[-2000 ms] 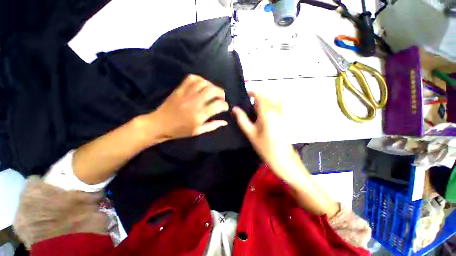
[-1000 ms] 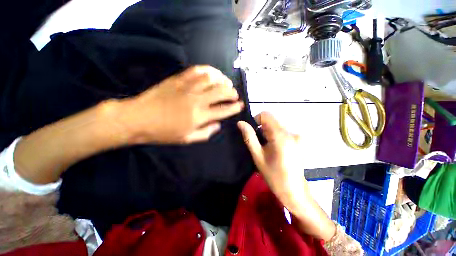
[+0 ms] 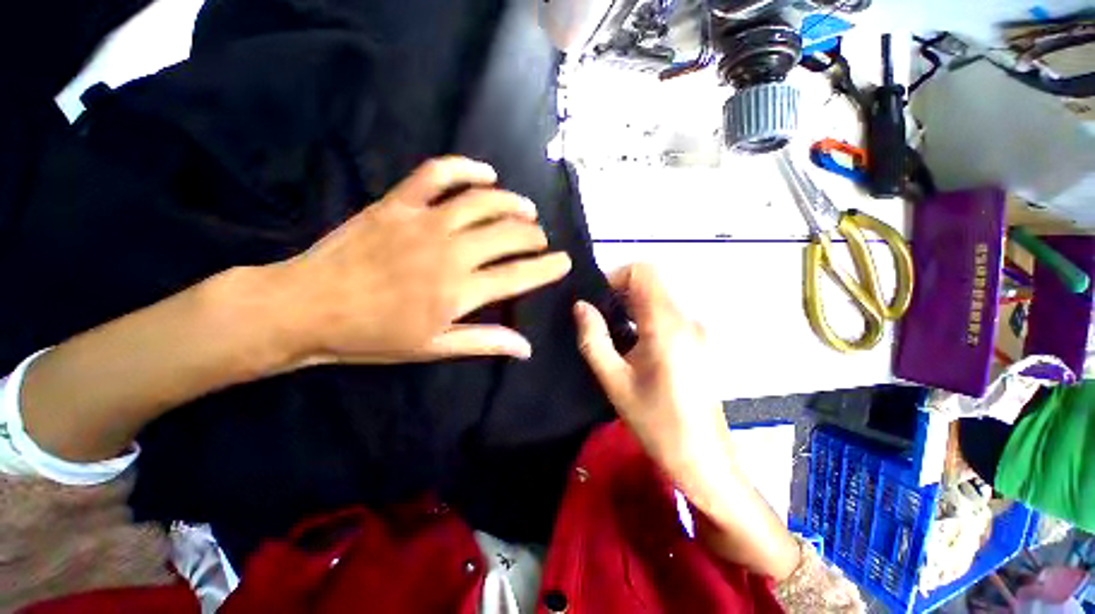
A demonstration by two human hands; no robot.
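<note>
A large black fabric garment piece (image 3: 300, 156) covers the left side of the table and hangs into the lap. My left hand (image 3: 408, 270) lies flat on it, fingers spread, palm down, near its right edge. My right hand (image 3: 654, 360) is at the cloth's right edge, with thumb and fingers around the black edge; a small dark thing shows between them. The sewing machine's metal parts (image 3: 648, 36) and ribbed grey knob (image 3: 761, 116) are at the top centre. The needle cannot be made out.
Tailor's shears (image 3: 859, 282) with yellow-gold handles lie right of the machine, below black-handled (image 3: 886, 138) and orange-blue tools. A purple box (image 3: 955, 288) stands at the table's right. Blue crates (image 3: 859, 504) are below right. A green sleeve (image 3: 1051, 450) shows at the right edge.
Since two seconds ago the view has shifted, showing more of the machine and knob. My left hand's fingers have spread on the cloth. My right hand stays at the cloth's edge.
</note>
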